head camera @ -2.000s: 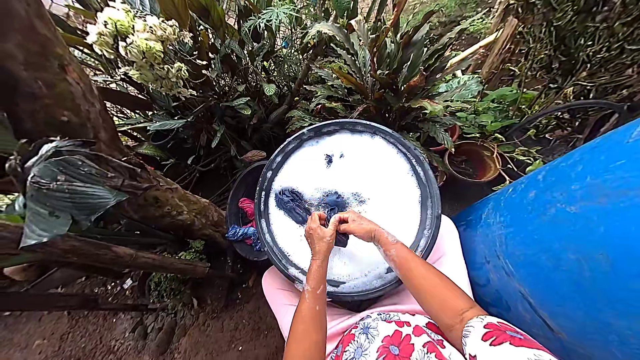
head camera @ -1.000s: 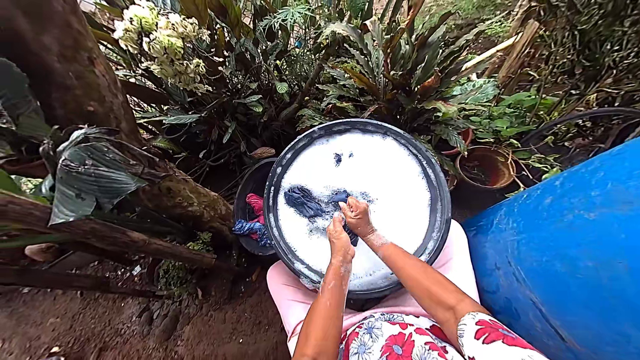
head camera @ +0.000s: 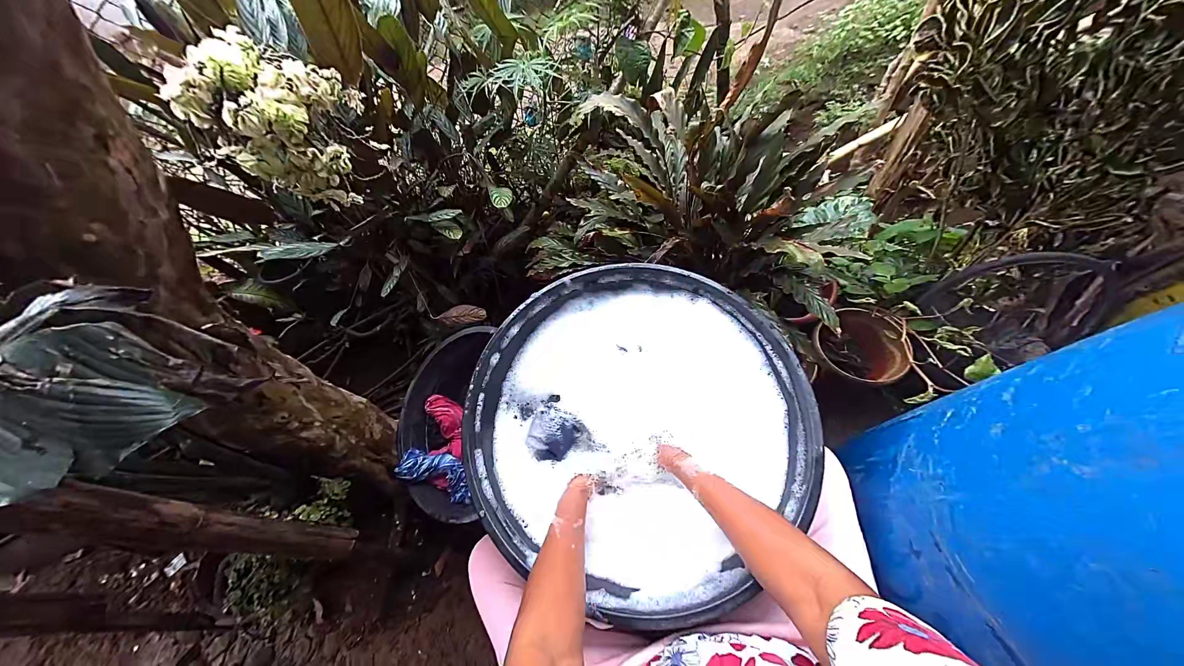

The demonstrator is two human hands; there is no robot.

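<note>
A round black basin full of white suds rests on my lap. Both hands are sunk in the foam: my left hand shows only near the wrist at the lower middle, and my right hand shows only its back part, to the right of it. Fingers and anything they hold are hidden under the suds. A dark wet cloth pokes out of the foam to the upper left of my left hand.
A dark tub with a red cloth and a blue patterned cloth stands left of the basin. A large blue barrel lies close on the right. Potted plants, a clay pot and a tree trunk surround the spot.
Both hands were above the suds, gripping dark cloth close together; now they are down in the foam and farther apart. Less of the dark cloth shows.
</note>
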